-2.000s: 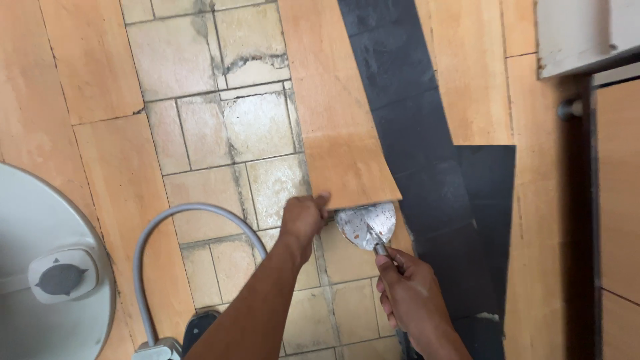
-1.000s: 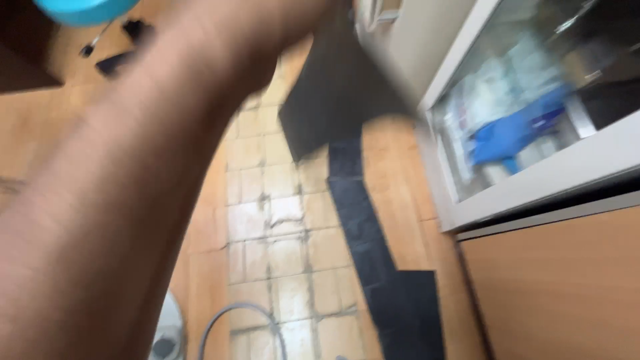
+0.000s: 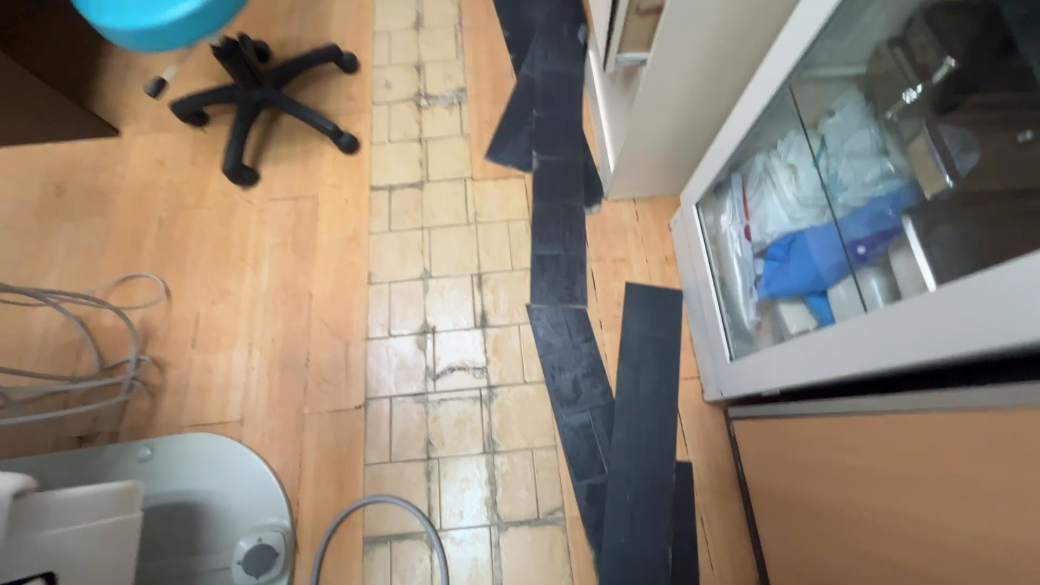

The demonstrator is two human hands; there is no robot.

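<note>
Neither my left hand nor my right hand is in view, and the scraper cannot be seen. Dark-backed floor planks lie in an overlapping row: one flat plank (image 3: 646, 431) rests on top at the lower right, beside a slanted plank (image 3: 573, 374). Farther off, more dark planks (image 3: 559, 187) lie crosswise and lengthwise over each other. To their left runs a strip of exposed beige floor tiles (image 3: 455, 325) with dirty joints and patches of residue. Wood-look planks (image 3: 268, 325) cover the floor left of the tiles.
A wheeled stool base (image 3: 256, 97) with a turquoise seat (image 3: 162, 20) stands at the upper left. Looped grey cables (image 3: 97, 349) and a grey rounded equipment base (image 3: 203, 487) are at the left. A grey hose (image 3: 382, 500) arches over the tiles. A glass-fronted cabinet (image 3: 699, 301) stands at the right.
Both hands and the scraper have left the view. The wood-faced plank my left hand touched is gone from the tiles; a dark plank now lies on top of the others at right. The view has shifted.
</note>
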